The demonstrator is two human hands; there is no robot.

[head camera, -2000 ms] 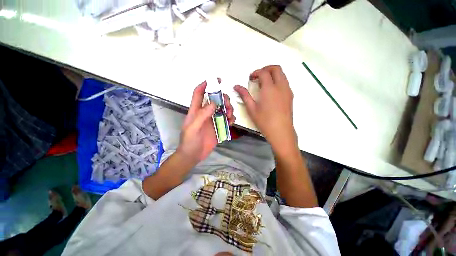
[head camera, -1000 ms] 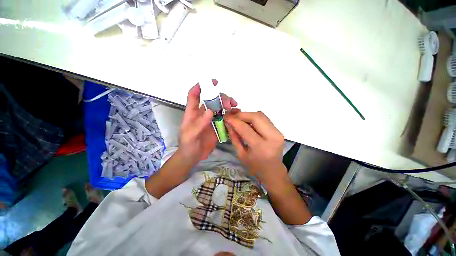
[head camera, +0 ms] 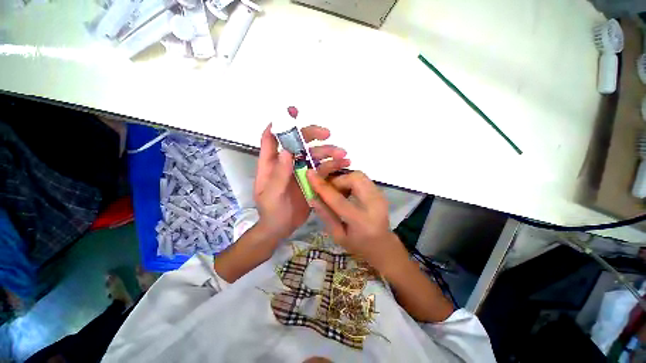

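An open white handle housing is held over the bench's front edge, its inside facing up. A bright green battery cell lies in its lower part, with a grey area above it. My left hand holds the housing from the left and from below, with fingers showing past its right side. My right hand has its fingertips on the housing's right edge beside the battery cell. Whether the right fingers pinch a small part cannot be seen.
Loose white handle parts lie at the bench's upper left. A green rod lies to the right. Round-headed white units and a cardboard tray are at far right. A blue bin of pale pieces sits below left. A black cable crosses lower right.
My right hand has come from over the bench to the housing's right edge. The housing is tilted more to the left. The view has shifted, so the metal box is mostly out at the top.
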